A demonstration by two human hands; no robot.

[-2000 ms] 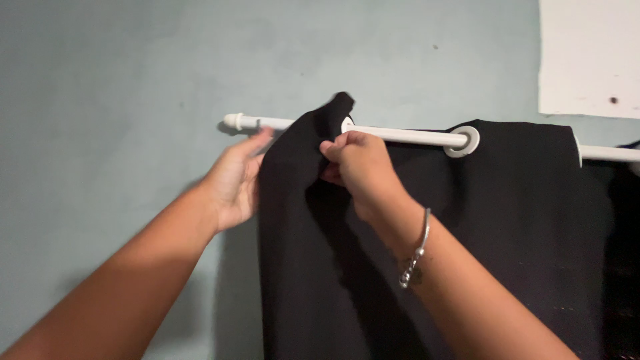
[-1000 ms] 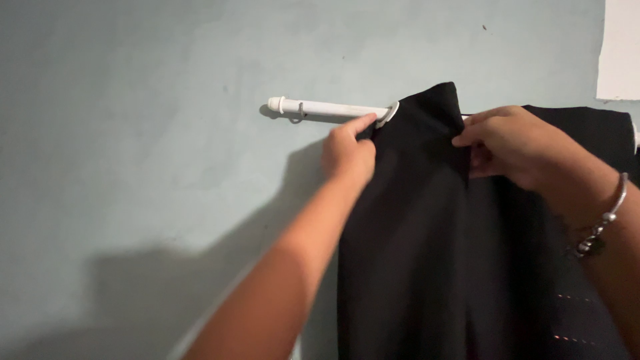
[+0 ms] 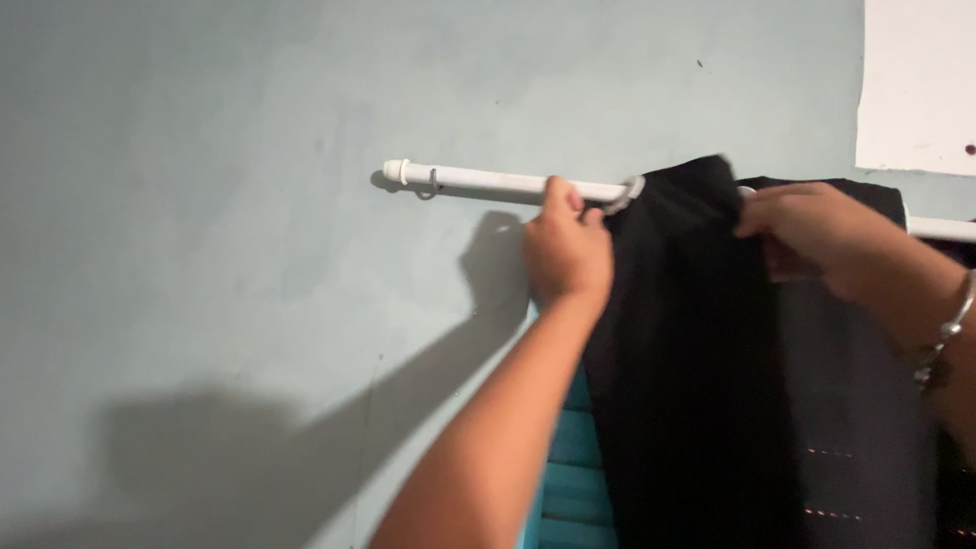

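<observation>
A black grommet curtain (image 3: 694, 343) hangs from a white curtain rod (image 3: 488, 181), which has a white end cap (image 3: 396, 171). My left hand (image 3: 568, 244) grips the rod just left of a white curtain ring (image 3: 627, 194) at the curtain's edge. The top edge of the curtain, to the right of that ring, is pinched in my right hand (image 3: 801, 229), which is slightly blurred and wears a silver bracelet (image 3: 949, 329) at the wrist. Near the end cap a thin metal hook (image 3: 433, 183) goes round the rod.
Behind the rod is a pale blue-grey wall (image 3: 229, 152) with shadows of the arms. Teal slats (image 3: 576, 465) show beside the curtain's left edge. A white sheet (image 3: 915, 84) is on the wall at the upper right.
The curtain's left edge, close to the rod's end two seconds ago, is now farther right, with more rod bare. My left hand has moved from the curtain's edge onto the rod.
</observation>
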